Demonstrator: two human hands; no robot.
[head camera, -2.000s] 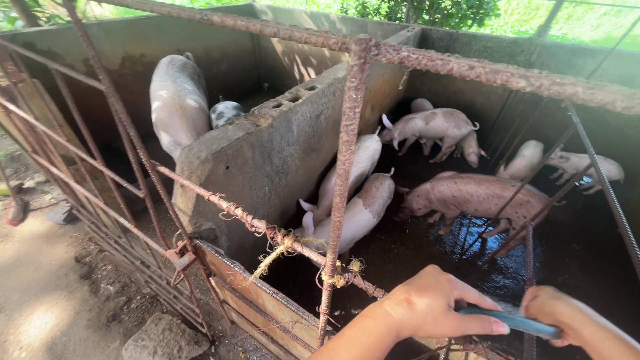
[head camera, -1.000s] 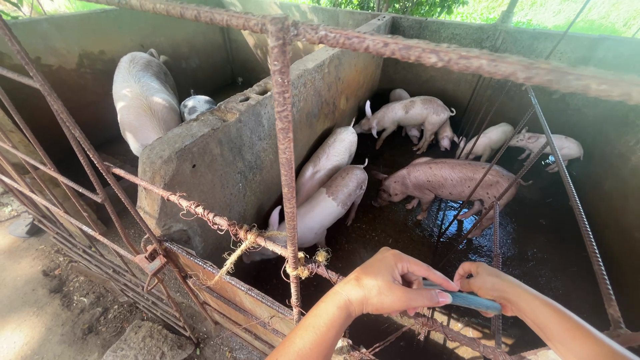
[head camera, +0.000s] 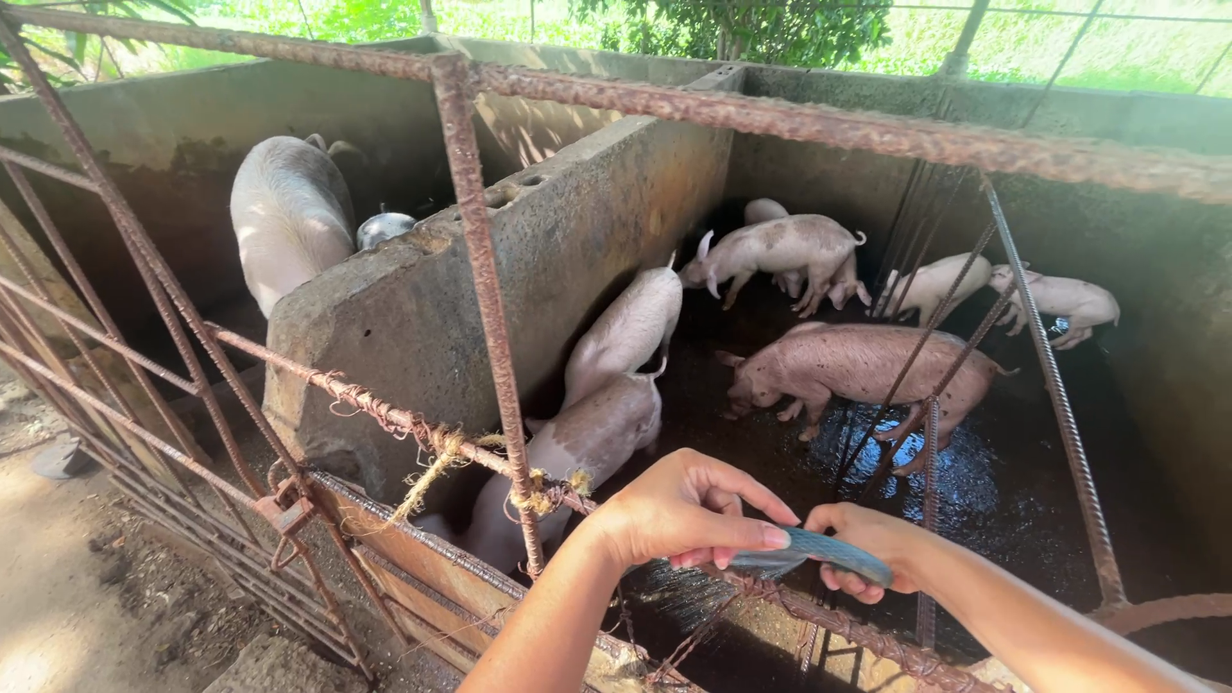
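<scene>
A blue-grey flexible hose (head camera: 839, 553) spans both hands above a rusty rebar rail, and water sprays from its end down near the pen's front. My left hand (head camera: 688, 515) grips the hose end between thumb and fingers. My right hand (head camera: 871, 549) is closed around the hose a little further along. Beyond the hands, a reddish-pink pig (head camera: 866, 366) stands on the dark wet floor. Two pale pigs, one of them the nearer spotted pig (head camera: 602, 423), stand along the dividing wall. Several smaller pigs, among them a spotted one (head camera: 784, 245), gather at the back.
A concrete dividing wall (head camera: 539, 231) separates the pens. A large pale pig (head camera: 289, 212) stands in the left pen beside a rounded, light-coloured thing (head camera: 383, 229). Rusty rebar (head camera: 486, 260) crosses the near side, with twine (head camera: 428, 476) tied on it. A rusty padlock (head camera: 287, 510) hangs at left.
Water spray now shows below the hose end; it is not plain in the earlier frames. Both hands stay on the hose. The view has shifted somewhat.
</scene>
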